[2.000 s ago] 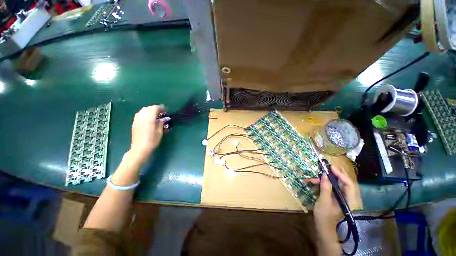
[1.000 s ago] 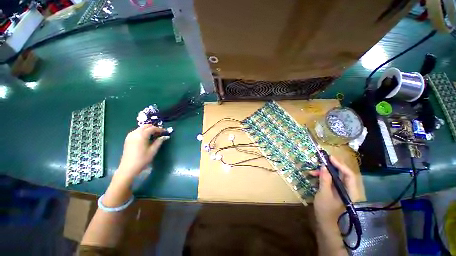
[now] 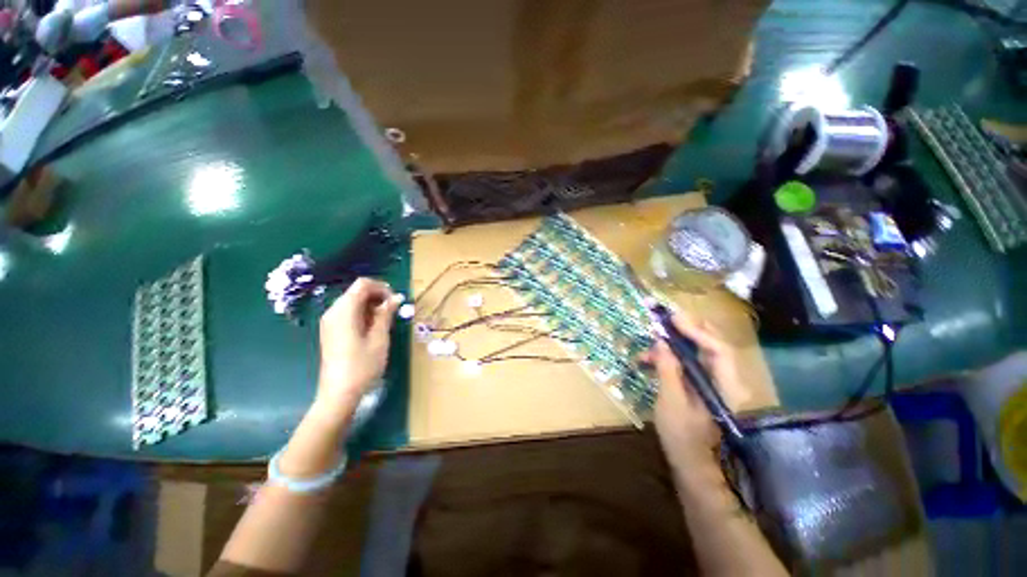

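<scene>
The green PCB panel (image 3: 580, 310) lies slanted on the tan cardboard mat (image 3: 507, 417). Several dark lead wires (image 3: 496, 321) run from its left edge to small white rounds (image 3: 441, 347). My right hand (image 3: 689, 383) holds the black soldering iron (image 3: 700, 378) at the panel's right edge; the tip is blurred. My left hand (image 3: 358, 327) is at the mat's left edge with fingertips pinched on a small white round part (image 3: 398, 300). The bundle of wired parts (image 3: 291, 282) lies on the green bench just left of my left hand.
A clear tip-cleaning jar (image 3: 707, 242) stands right of the panel. A black tray (image 3: 856, 265) holds a green cap (image 3: 794, 197) and metal bits, with a solder spool (image 3: 836, 140) behind. Spare panels lie left (image 3: 169, 349) and far right (image 3: 971, 175). A brown box-like unit (image 3: 529, 90) stands behind the mat.
My left hand has left the bundle and moved right to the mat's edge with a small part. My right hand still holds the iron at the panel. The camera view has shifted.
</scene>
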